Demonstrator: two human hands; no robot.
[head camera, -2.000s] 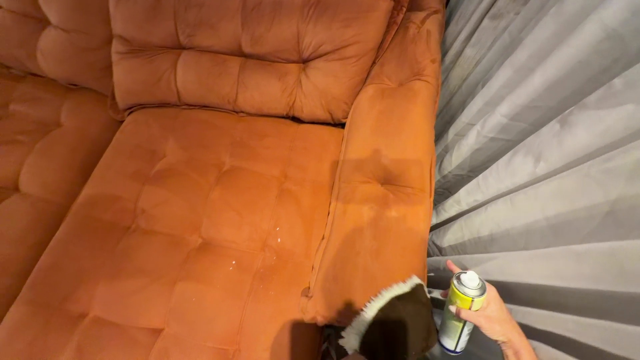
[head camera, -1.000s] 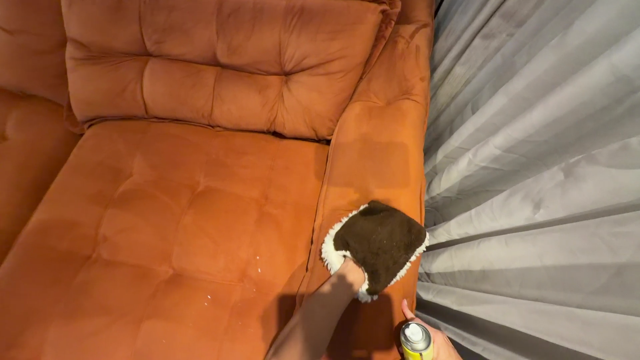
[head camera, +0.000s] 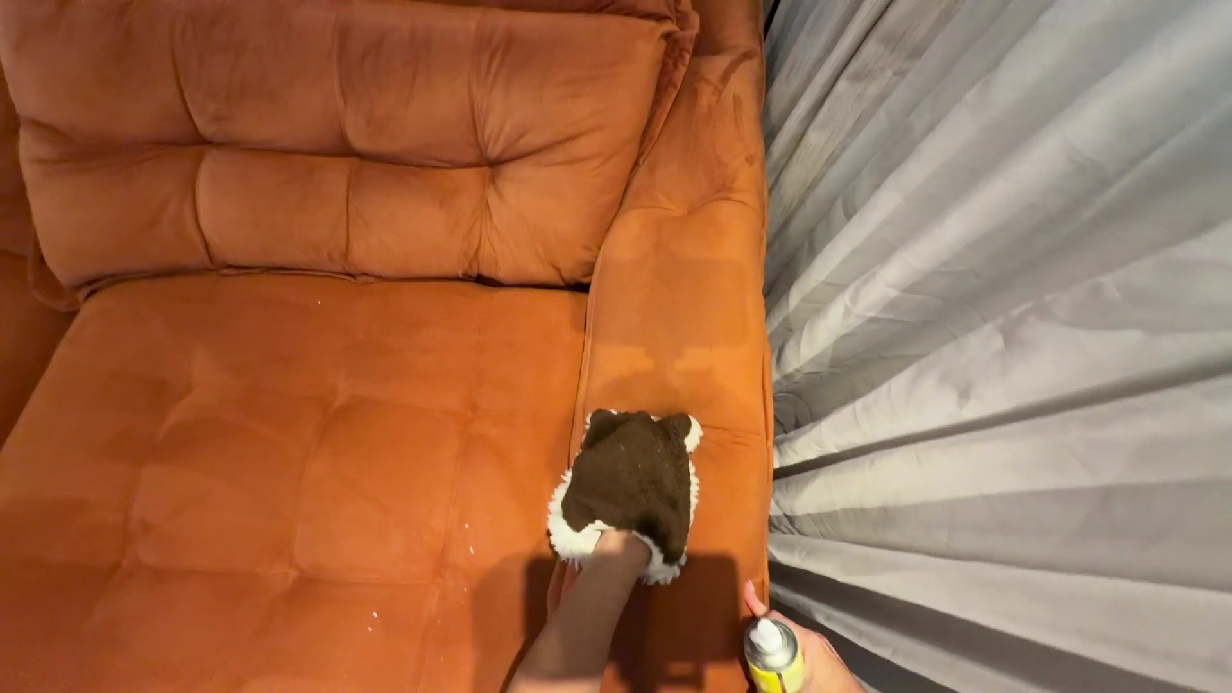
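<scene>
A brown cleaning mitt with white fleecy edging (head camera: 630, 472) lies against the orange sofa armrest (head camera: 679, 318). My left hand (head camera: 621, 551) is inside it; only the wrist and forearm show, and the mitt hides the fingers. At the bottom right, my right hand (head camera: 813, 654) grips a yellow aerosol can (head camera: 775, 659) with a white nozzle, beside the armrest's outer edge. Small white specks (head camera: 374, 616) dot the tufted seat cushion (head camera: 375, 481) left of the mitt.
A tufted back cushion (head camera: 346, 144) rises behind the seat, against the armrest's inner side. Grey pleated curtains (head camera: 991, 385) hang close along the armrest's right side. Shadows fall across the armrest and the front of the seat.
The mitt has come up from the bottom edge onto the armrest, then shifted toward its inner side. The can was fully in view two seconds ago and now shows only at the bottom edge.
</scene>
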